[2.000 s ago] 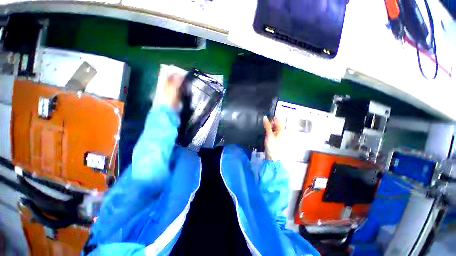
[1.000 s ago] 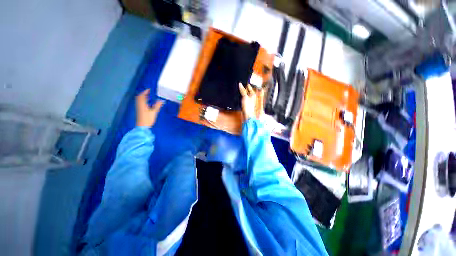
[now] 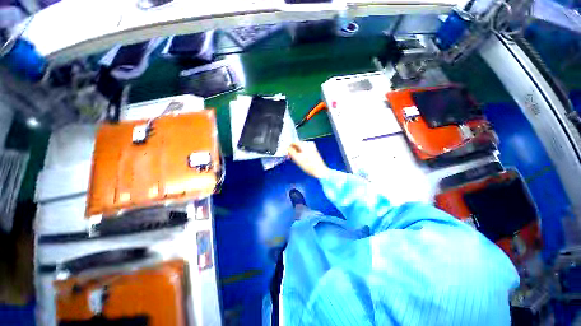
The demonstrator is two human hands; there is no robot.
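Note:
A black device housing (image 3: 263,125) lies on a pale tray or sheet (image 3: 241,114) at the green bench's near edge. My right hand (image 3: 307,158) is at the near right corner of this pale sheet, beside the housing. Its fingers point left and are small and blurred, so I cannot tell whether they grip the sheet. My left hand is not in view.
An orange-handled tool (image 3: 313,113) lies right of the sheet. Machine beds with orange fixtures stand left (image 3: 156,167) and right (image 3: 408,130); the right fixtures hold black panels (image 3: 446,106). More housings (image 3: 209,81) lie on the bench behind.
The view has swung from the fixture with a black panel to the green bench between both machines. My right hand has left that panel; my left hand has gone out of view.

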